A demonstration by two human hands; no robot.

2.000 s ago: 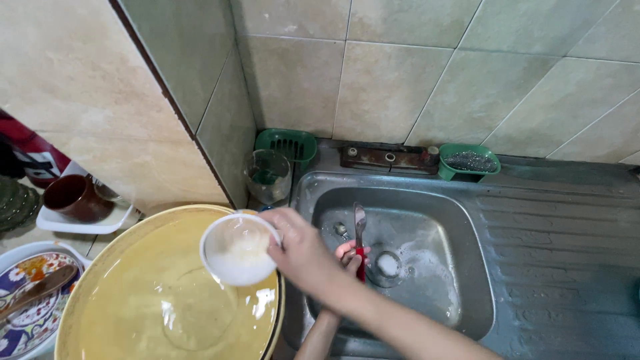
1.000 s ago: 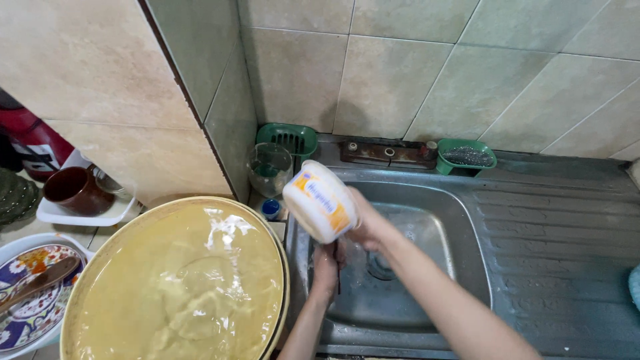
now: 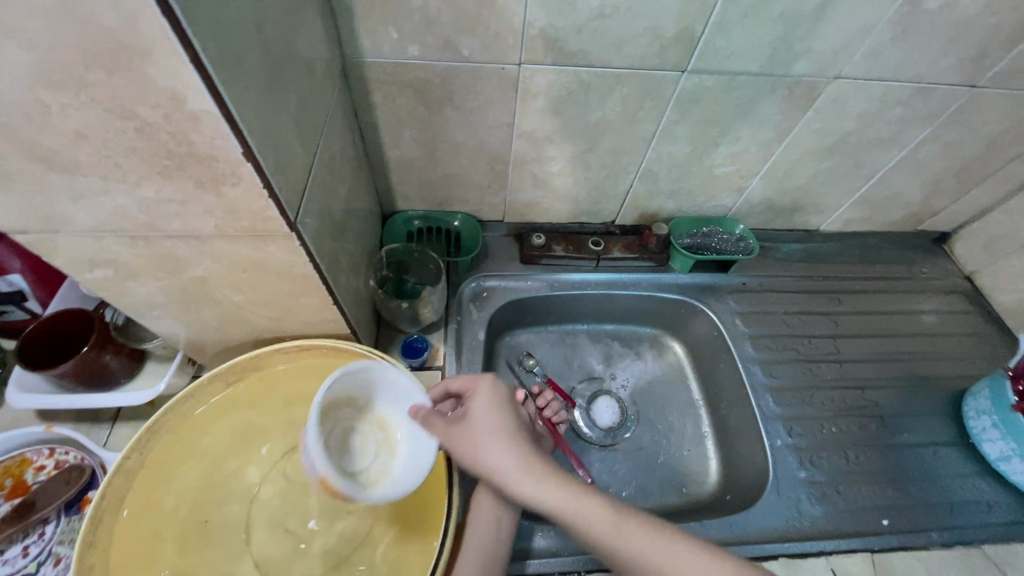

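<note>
My right hand (image 3: 484,428) pinches the rim of a white plastic tub (image 3: 368,432), tilted with its open mouth facing me, over a large yellow tub of water (image 3: 232,480). Behind and partly under that hand, my left hand (image 3: 548,410) is inside the metal sink (image 3: 672,448). It is closed around a slim utensil with a red handle (image 3: 570,454) and dark blade-like tip, and a second red-handled utensil with a small round metal end (image 3: 529,364). The right hand hides part of the left. White suds lie at the drain (image 3: 606,410).
A glass jar (image 3: 410,288), a green plastic holder (image 3: 458,232) and a blue cap (image 3: 415,350) stand left of the sink. Behind it is a green dish with a metal scourer (image 3: 714,242). At left are a brown mug (image 3: 76,352) and a patterned plate (image 3: 48,512).
The white tub, tipped over the sink's left edge a second ago, has moved left and down over the yellow tub. The utensils in my left hand show more plainly now.
</note>
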